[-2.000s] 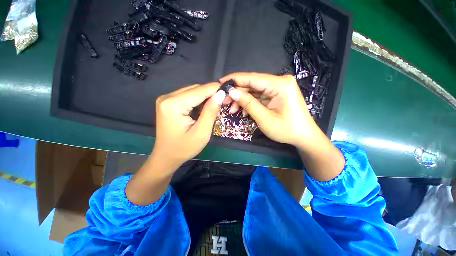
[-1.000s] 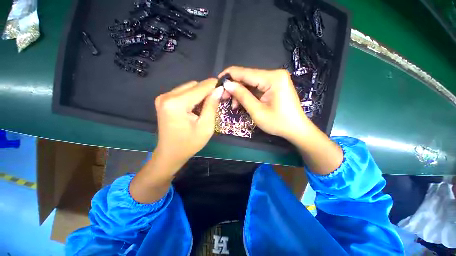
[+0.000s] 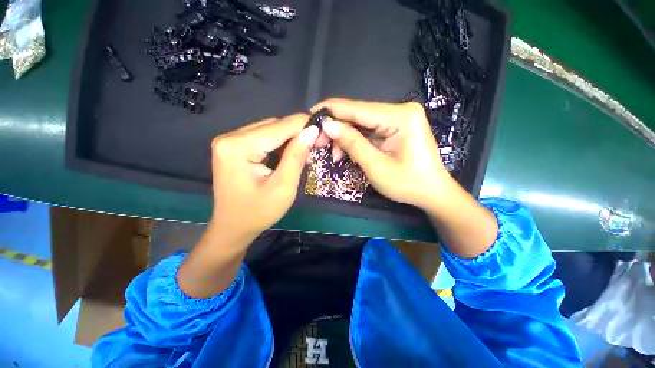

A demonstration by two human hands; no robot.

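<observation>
A small black plastic housing (image 3: pixel 320 117) is held between the fingertips of my left hand (image 3: pixel 260 172) and my right hand (image 3: pixel 391 154), above the near part of the black divided tray (image 3: pixel 143 169). The fingers cover most of it. Tiny shiny gold and copper metal pieces (image 3: pixel 336 181) lie just below my fingertips, at the tray's near edge. I cannot tell whether a metal piece is between my fingers. Black housings lie in a heap (image 3: pixel 208 50) in the left half and another heap (image 3: pixel 449 79) along the right side.
A single black piece (image 3: pixel 119 63) lies at the tray's far left. A clear bag with pale contents (image 3: pixel 27 39) is on the green bench (image 3: pixel 36 144) at left. A clear scrap (image 3: pixel 614 221) lies at right. A brown cardboard box (image 3: pixel 108 266) is below the bench edge.
The hands stay together at the same spot with the black piece between them; the fingertips have shifted only slightly. The tray's left part appears slightly further left in the view.
</observation>
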